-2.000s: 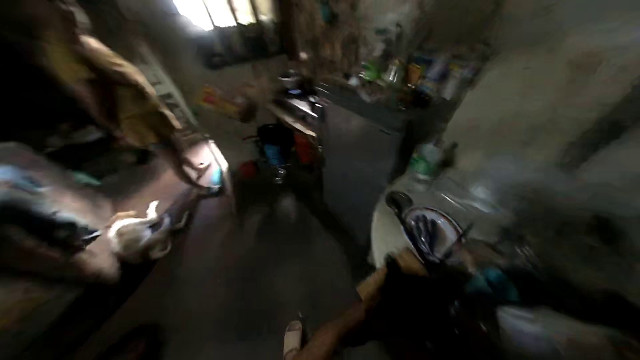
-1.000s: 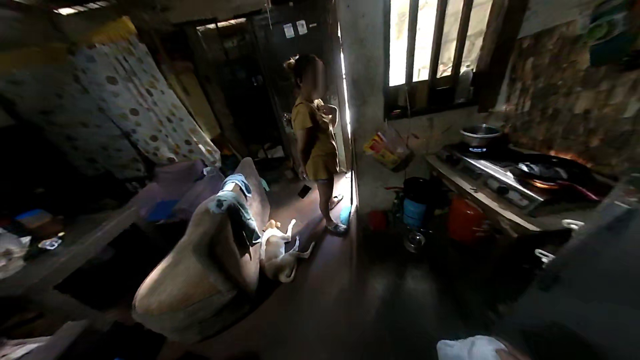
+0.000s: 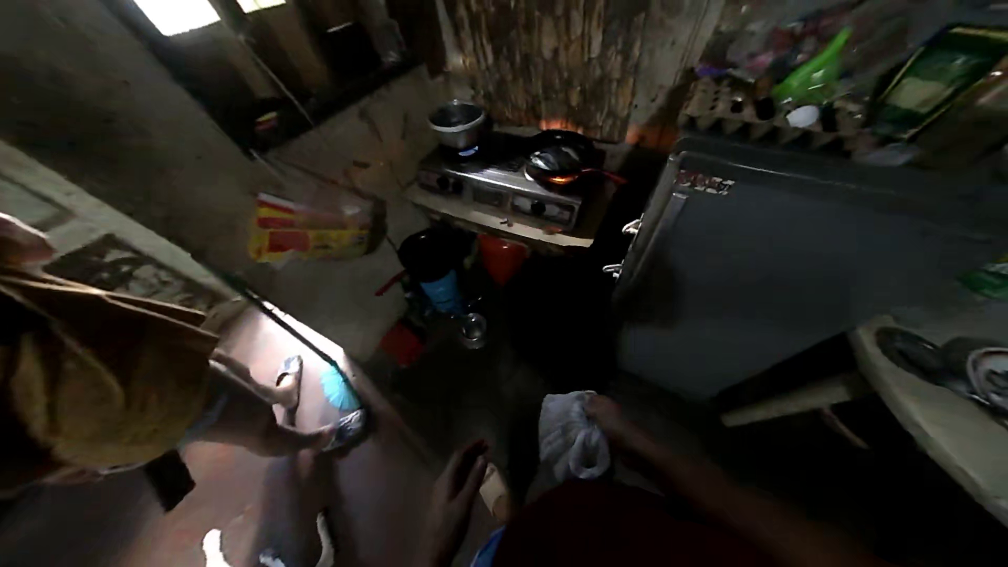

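At the lower middle, my right hand (image 3: 605, 416) grips a bunched white cloth (image 3: 568, 441), which hangs in front of my body. My left hand (image 3: 463, 472) is to the left of it, beside my leg, with no object visible in it; its fingers look loosely extended. Ahead, a two-burner gas stove (image 3: 504, 193) stands on a ledge. A metal pot (image 3: 458, 124) sits on its left burner and a dark frying pan (image 3: 557, 157) over a glowing flame on the right one.
A grey refrigerator (image 3: 787, 260) with an egg tray (image 3: 740, 110) on top stands at right, beside a pale table (image 3: 929, 417). A person (image 3: 102, 378) is close at left; an animal's legs (image 3: 214, 547) show on the floor. Buckets, one blue (image 3: 442, 293), sit below the stove.
The view has swung right and down toward the stove. The person now appears much closer at left. The white cloth, at the bottom edge a second ago, now shows in my right hand.
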